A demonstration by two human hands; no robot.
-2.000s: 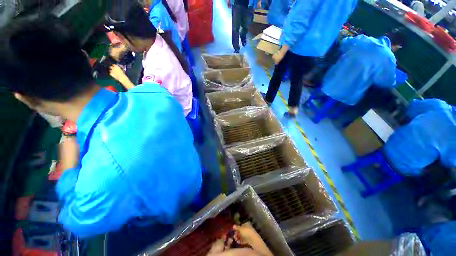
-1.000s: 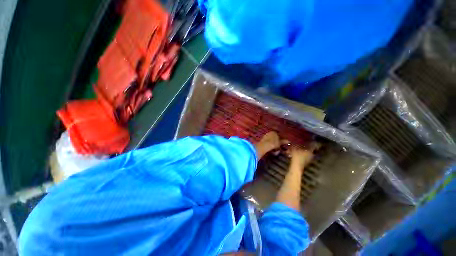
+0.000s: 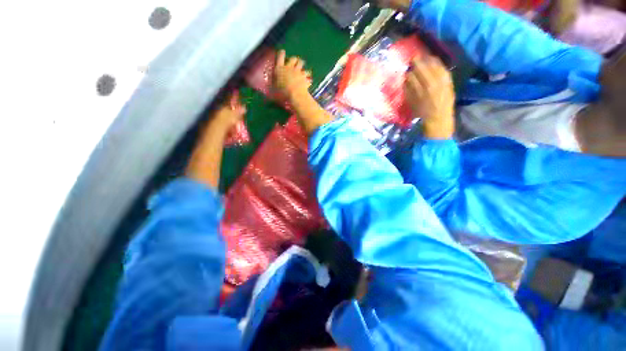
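Observation:
My left hand (image 3: 221, 118) is over the green belt, its fingers on a small red bubble bag (image 3: 237, 129); it seems to pinch it. My right hand (image 3: 292, 77) is further right, fingers spread, against another red bubble bag (image 3: 262, 71); blur hides whether it grips it. A pile of shiny red bubble bags (image 3: 274, 195) lies between my forearms, partly under my right sleeve. What is inside the bags does not show.
Another person's hand (image 3: 431, 89) rests on bright red bags (image 3: 374, 82) on silvery bags at the right, close beside my right forearm. The curved pale belt edge (image 3: 147, 127) runs along the left. Green belt (image 3: 319, 41) shows behind my right hand.
The view has swung from the divided carton to the belt. Both my hands have left the carton's slots and are now among red bags on the belt.

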